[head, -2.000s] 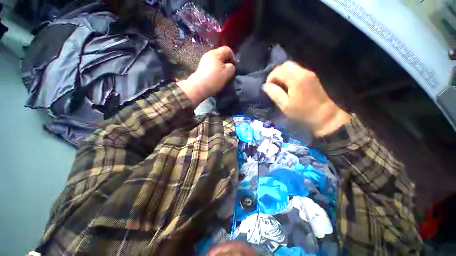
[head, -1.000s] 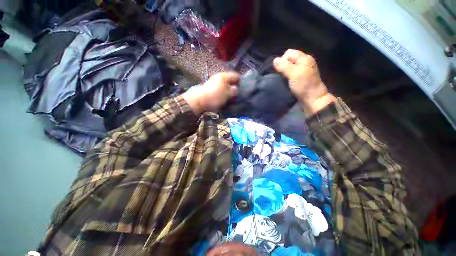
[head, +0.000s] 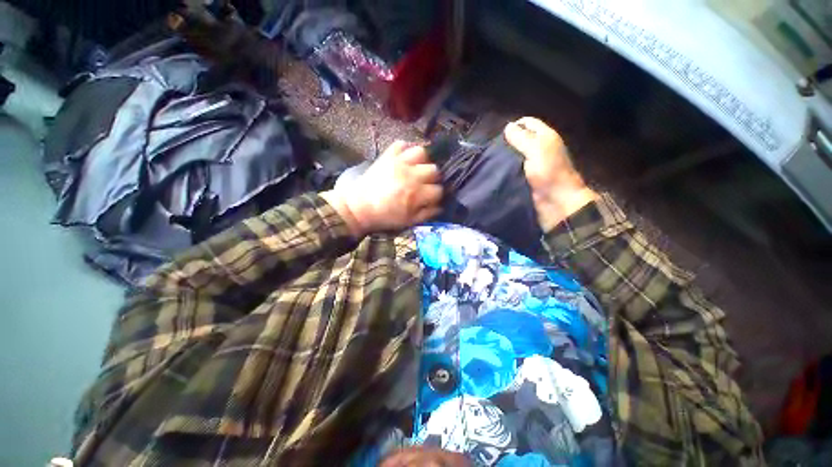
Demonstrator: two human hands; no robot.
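Note:
A dark grey sewn piece (head: 488, 182) is stretched between my two hands above the lap. My left hand (head: 394, 187) is closed in a fist on its left end. My right hand (head: 543, 160) pinches its upper right corner between thumb and fingers. The piece hangs down between the hands to the floral garment. A small pale mark shows on its upper edge; I cannot tell what it is. The fingertips of my left hand are partly hidden.
A large pile of grey and black cloth pieces (head: 196, 137) lies at left on a pale green surface (head: 46, 310). The machine table's white edge with a printed scale (head: 675, 68) crosses the upper right. A shiny clear plastic bag (head: 351, 62) and a red item (head: 418, 80) are beyond the hands.
My left hand has moved down and turned its knuckles up. My right hand has moved slightly left since the first frame. The piece, bunched before, is now spread flatter between the hands.

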